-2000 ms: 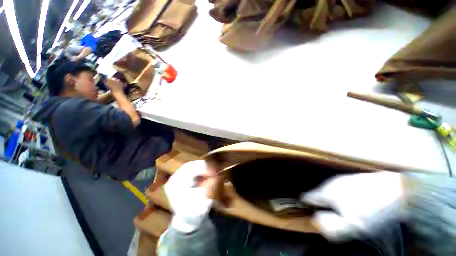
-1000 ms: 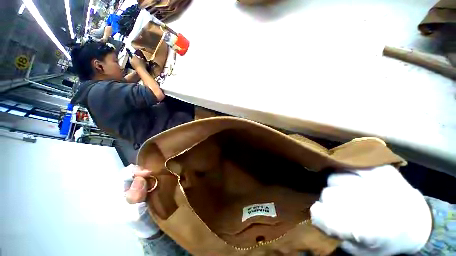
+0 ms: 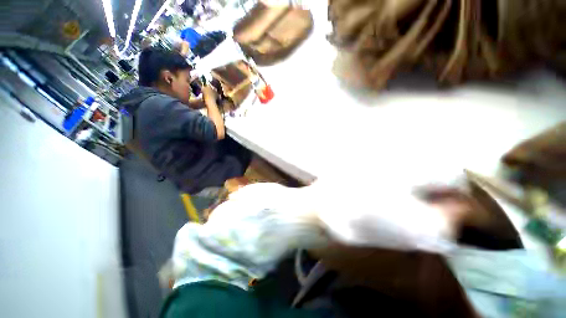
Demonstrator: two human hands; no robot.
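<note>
The brown handbag (image 3: 391,279) lies low in front of me, blurred, with a darker brown part of it at the right. My left arm reaches across it in a pale patterned sleeve. My left hand (image 3: 403,214) is in a white glove, with blurred bare fingertips at the edge of the dark brown part; its grip is unclear. My right sleeve shows at the lower right, but I cannot make out my right hand in the blur and glare.
A white table (image 3: 397,136) runs along the front, with a heap of brown pieces (image 3: 428,43) on it. A brown stack (image 3: 273,31) lies farther back. A green-handled tool (image 3: 545,230) is at the right edge. A person (image 3: 180,124) works at the table on the left.
The bag's wide mouth no longer faces me. My left hand has left the ring at the bag's left end and moved across to the right. The view has shifted, and the brown heap shows again.
</note>
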